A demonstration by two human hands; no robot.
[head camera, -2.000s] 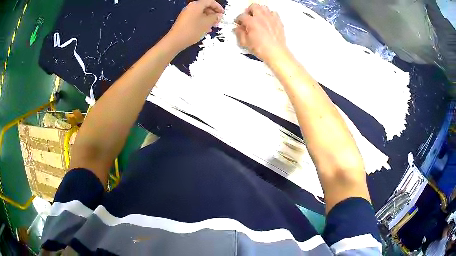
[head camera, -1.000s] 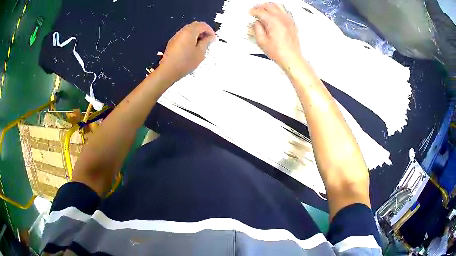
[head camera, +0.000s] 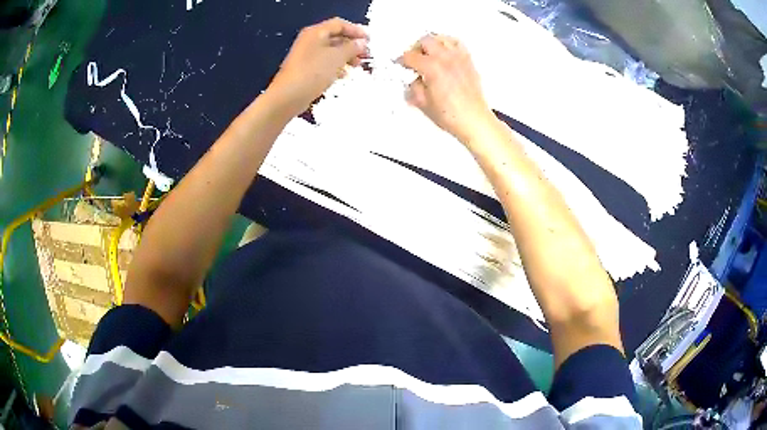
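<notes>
The near bundle of flat white strips (head camera: 404, 197) lies slantwise on the dark cloth nearest my body. The far bundle (head camera: 589, 109), wider, lies beyond it, with a dark gap between them toward the right. My left hand (head camera: 324, 59) is at the bundles' upper left end, its thumb and fingertips pinched at the ragged strip ends. My right hand (head camera: 441, 80) is just right of it over the white strips, fingers curled with fingertips together at strip ends. The white blends together, so single strips between the fingers cannot be told apart.
A wavy white scrap (head camera: 130, 101) lies on the dark cloth (head camera: 219, 50) at left. Clear plastic (head camera: 597, 50) and a grey bag (head camera: 664, 34) are at the far right. A clear tray with tools (head camera: 677, 323) is at right. A brown carton (head camera: 80, 273) stands below left.
My left hand has moved up and slightly right since one second ago. My right hand has come lower and left, so the hands are closer together. The bundles lie nearly the same.
</notes>
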